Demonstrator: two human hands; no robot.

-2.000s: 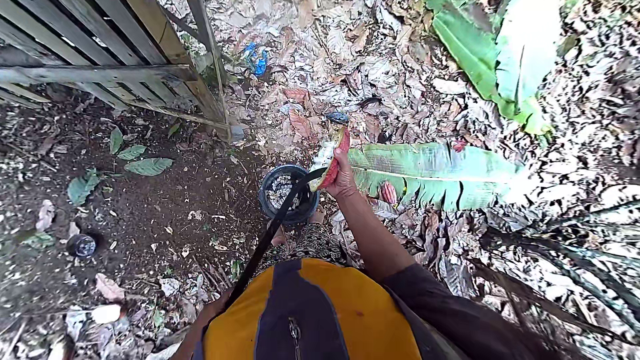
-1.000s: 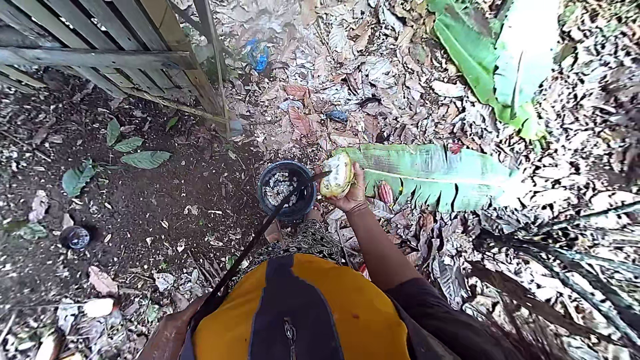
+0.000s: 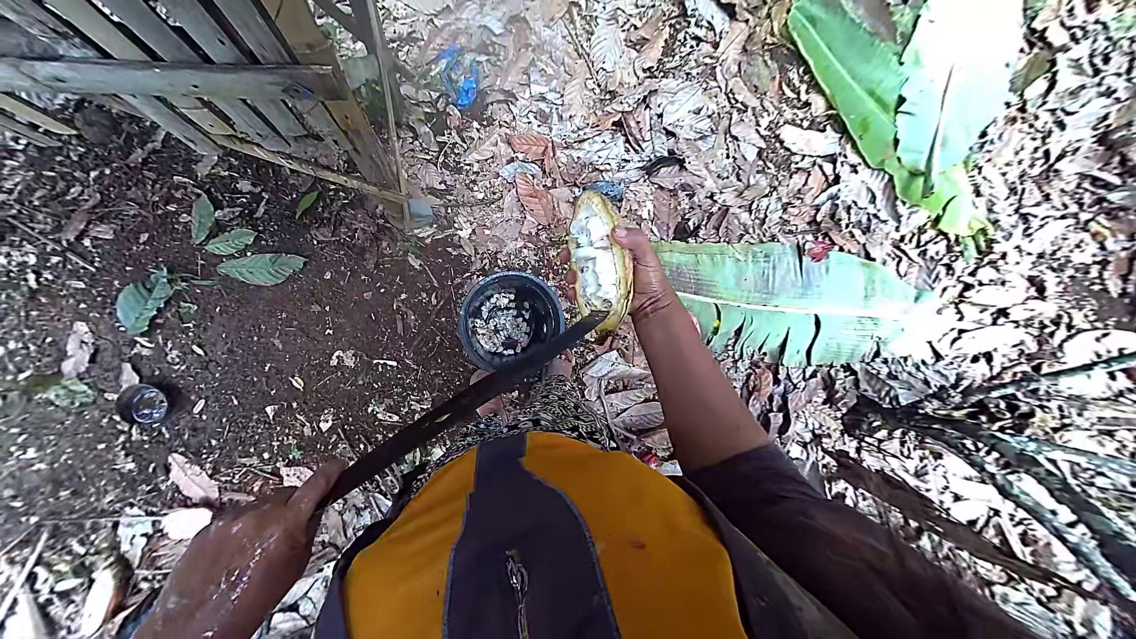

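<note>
Near the middle, my right hand [image 3: 648,275] holds an opened cocoa pod [image 3: 596,257], its white pulp and beans facing up. My left hand [image 3: 253,541] at the lower left grips the near end of a long dark machete [image 3: 461,404]; its handle is mostly hidden in the fingers. The blade runs up to the right, over the rim of a dark bucket [image 3: 468,319], and its tip meets the lower end of the pod. Pale wet cocoa beans [image 3: 504,324] lie in the bucket, just left of the pod.
A wooden slatted fence [image 3: 177,80] stands upper left. One banana leaf [image 3: 799,302] lies right of the pod, with more leaf pieces [image 3: 923,98] at upper right. A small dark cup [image 3: 144,404] sits on the soil at left. Dark branches [image 3: 1003,470] lie at lower right.
The pod has turned in my right hand: its red outer side showed two seconds ago, and the white inside shows now. The machete's tip has shifted to the pod's lower end.
</note>
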